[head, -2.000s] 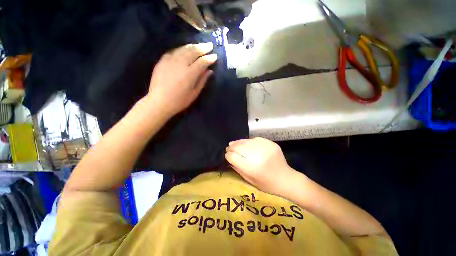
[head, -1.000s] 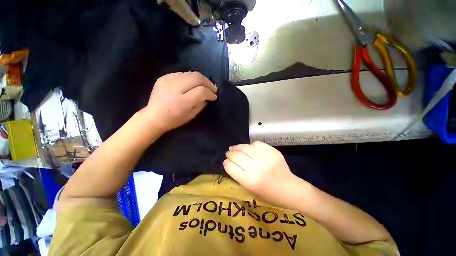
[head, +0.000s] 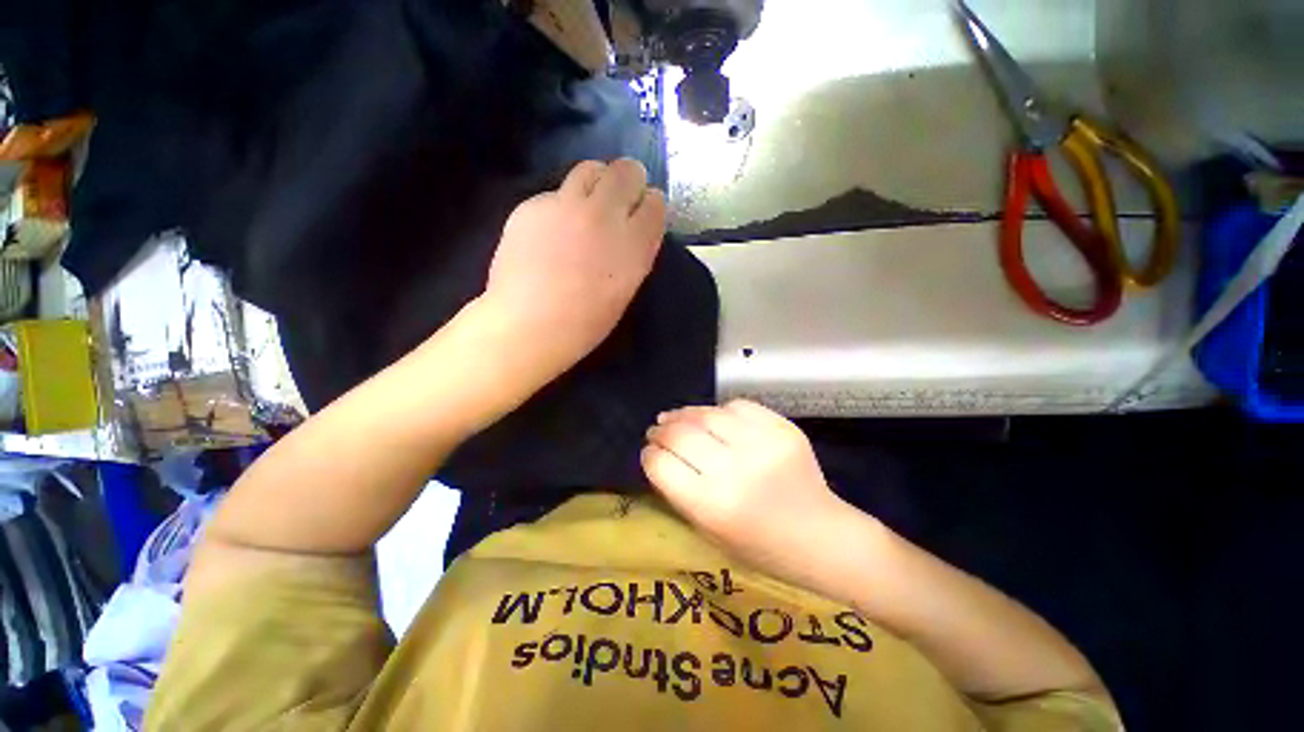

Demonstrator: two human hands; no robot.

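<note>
The black garment piece (head: 386, 186) covers the left of the table and hangs over its front edge. My left hand (head: 579, 258) is on the cloth just below the needle area, fingers bent and pinching near its right edge. My right hand (head: 737, 465) is closed on the cloth's lower right edge, close to my body. The presser foot and needle (head: 651, 97) are small, brightly lit and partly blurred under the dark lower part of the sewing machine (head: 704, 72). The cloth's right edge lies along them.
Scissors (head: 1041, 143) with one red and one yellow-orange handle lie on the off-white machine bed (head: 915, 315). A blue bin (head: 1244, 308) with a pale strip (head: 1237, 293) stands at the right edge. A yellow box (head: 57, 375) and packages are at the left.
My left hand first slid back from the needle, then moved forward and right again, nearer the needle. My right hand has barely moved. The view has shifted slightly.
</note>
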